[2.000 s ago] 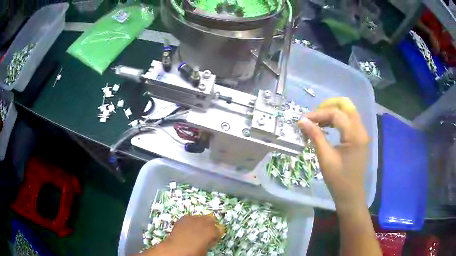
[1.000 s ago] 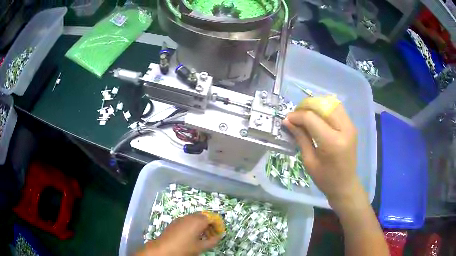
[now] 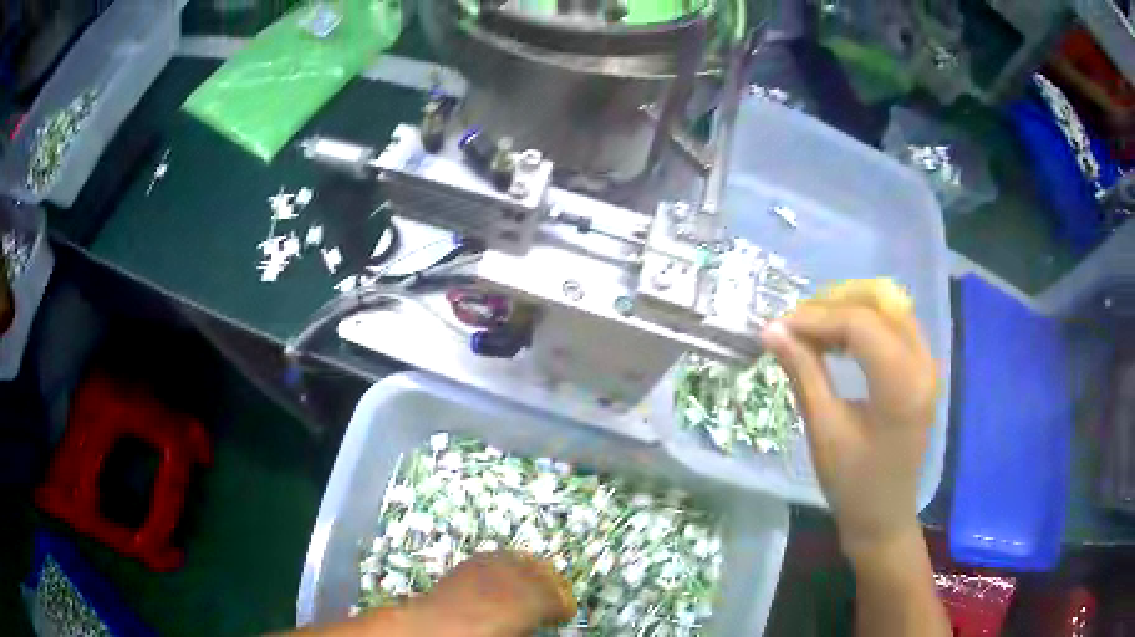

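My left hand (image 3: 504, 592) reaches into the supply tub (image 3: 336, 523), its fingertips down among the white-and-green parts (image 3: 548, 498). An orange finger cot shows at its edge; what it holds is hidden. My right hand (image 3: 865, 398) is beside the right end of the insertion fixture (image 3: 672, 271), thumb and index fingertips close together, a yellow cot on a finger. Whether a part is between them is too small and blurred to tell. The pneumatic press (image 3: 467, 199) lies left of the fixture. The output tub (image 3: 890, 237) holds parts under and behind the fixture.
The steel bowl feeder (image 3: 560, 100) stands behind the machine, with the feed track (image 3: 724, 149) sloping to the fixture. Loose parts (image 3: 284, 237) and a green bag (image 3: 293, 81) lie left, hoses (image 3: 330, 317) nearer. A blue tray (image 3: 1011, 423) is right; a red stool (image 3: 125, 467) lower left.
My right hand has drawn back from the fixture nest towards its outer right end. My left hand has moved lower and its fingers have gone down into the parts. The view has shifted slightly.
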